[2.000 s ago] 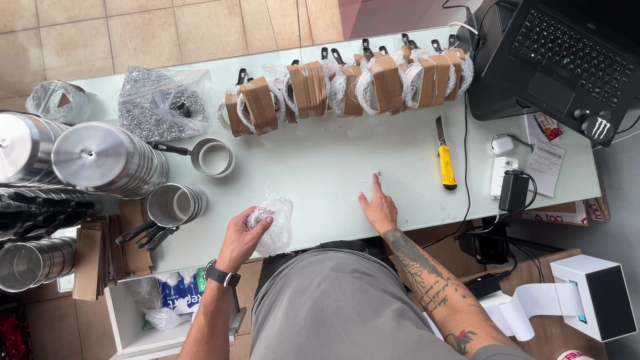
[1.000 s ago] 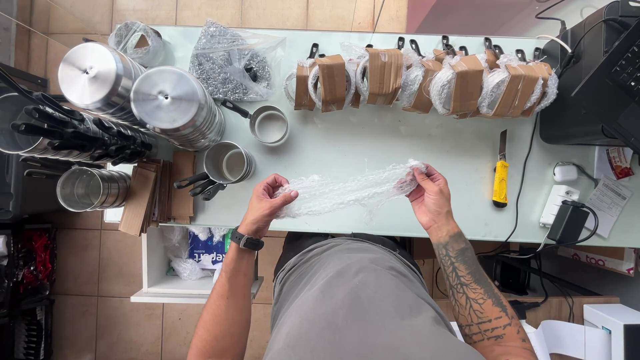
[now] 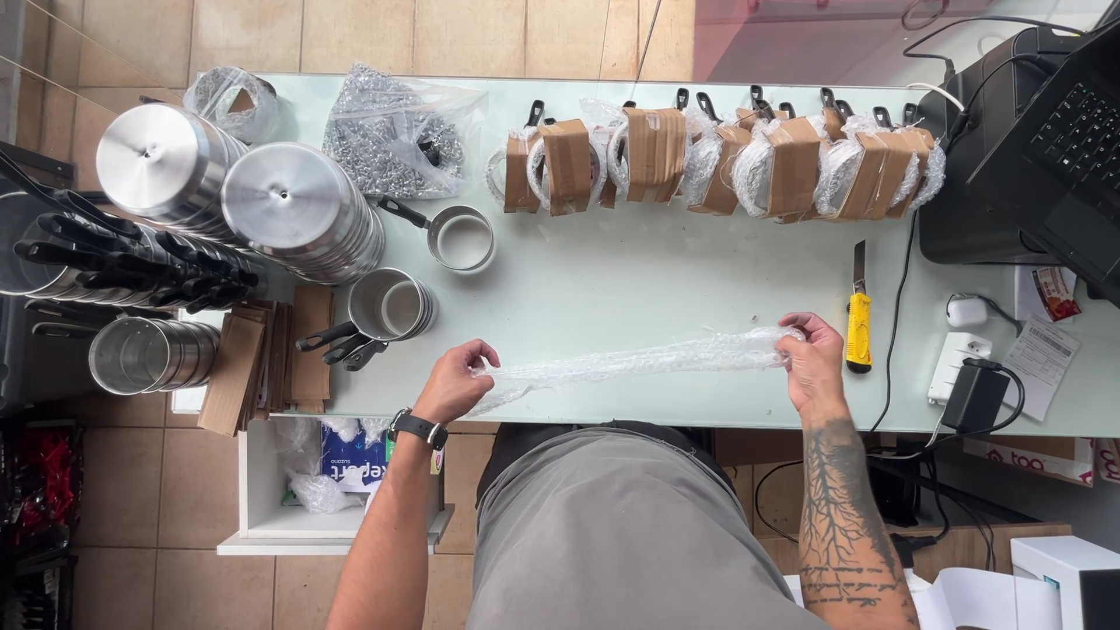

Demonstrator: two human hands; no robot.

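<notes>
A long, narrow strip of clear bubble wrap (image 3: 639,360) is pulled out over the glass tabletop. Its left end is pinched by my left hand (image 3: 457,378), its right end by my right hand (image 3: 812,357). A yellow utility knife (image 3: 859,332) with its blade out lies just right of my right hand. Up and left of my left hand stand a stack of small metal saucepans (image 3: 391,304) with black handles and a single saucepan (image 3: 461,238). Along the far edge lies a row of pans wrapped in cardboard and bubble wrap (image 3: 656,156).
Tall stacks of metal pots (image 3: 302,206) fill the left side, beside cardboard pieces (image 3: 234,367). A plastic bag of small metal parts (image 3: 394,136) lies behind. At right are a laptop (image 3: 1081,149), a black power adapter (image 3: 976,395) and cables. An open drawer (image 3: 328,544) juts out below left.
Two seconds ago the bubble wrap was bunched in my left hand, and my right hand lay on the table. Both hands now hold it, farther apart than one second ago.
</notes>
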